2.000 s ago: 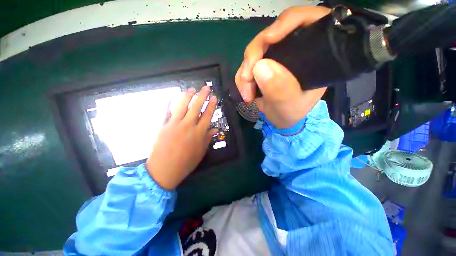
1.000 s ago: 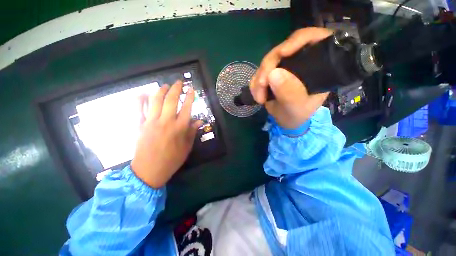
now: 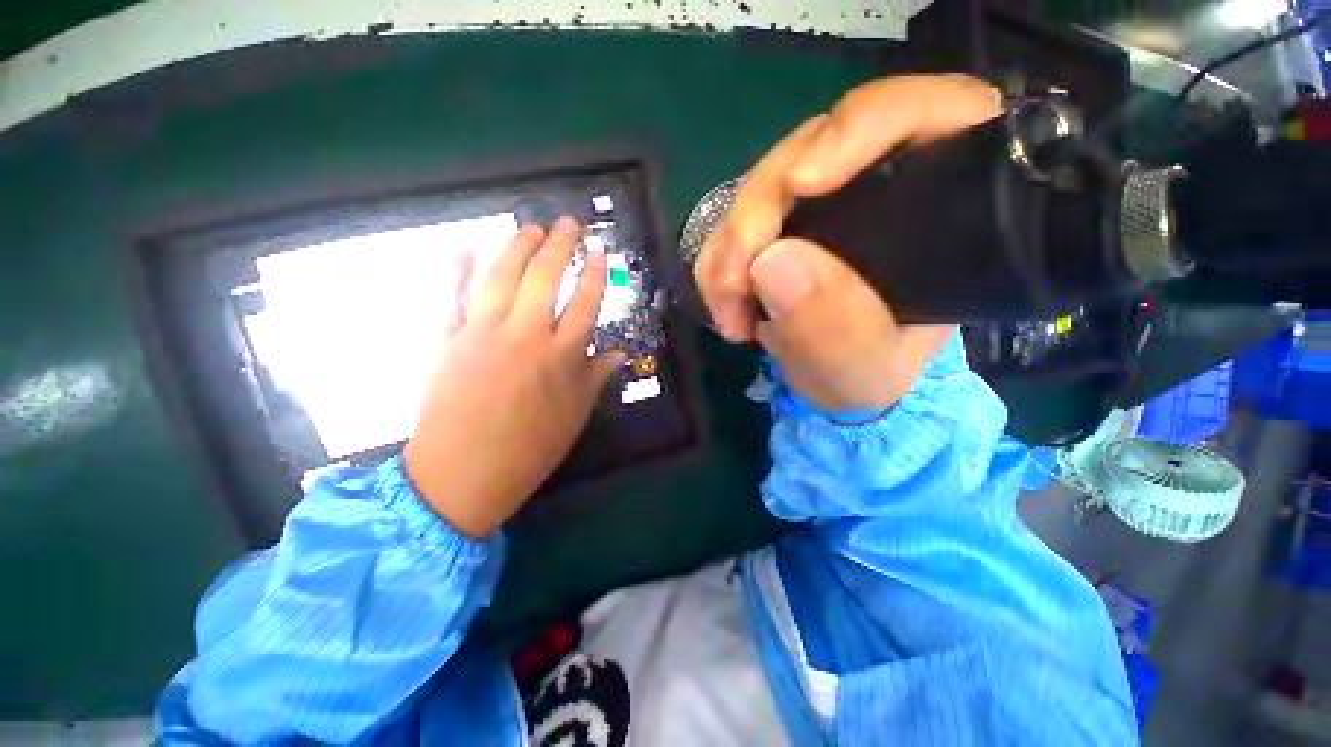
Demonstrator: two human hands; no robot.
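Note:
An open-backed tablet unit (image 3: 350,336) with a large glaring white area lies in a black tray (image 3: 190,380) on the dark green bench. A circuit board strip (image 3: 631,314) shows at the unit's right end. My left hand (image 3: 511,372) rests flat on the unit with fingers spread, fingertips beside the board. My right hand (image 3: 839,241) is closed around a thick black electric screwdriver (image 3: 949,219), held just right of the tray. Its bit is hidden by my fingers. The silvery screw dish (image 3: 704,216) is partly hidden behind my right hand.
A second black tray (image 3: 1007,37) with a unit lies at the right, partly behind the screwdriver. The white edge rail (image 3: 482,18) runs along the far side. A pale green fan (image 3: 1172,489) and blue bins (image 3: 1197,404) are at the right.
The screwdriver and my right hand were over the screw dish a second ago and now cover more of it, nearer the tray. My left hand remains on the unit.

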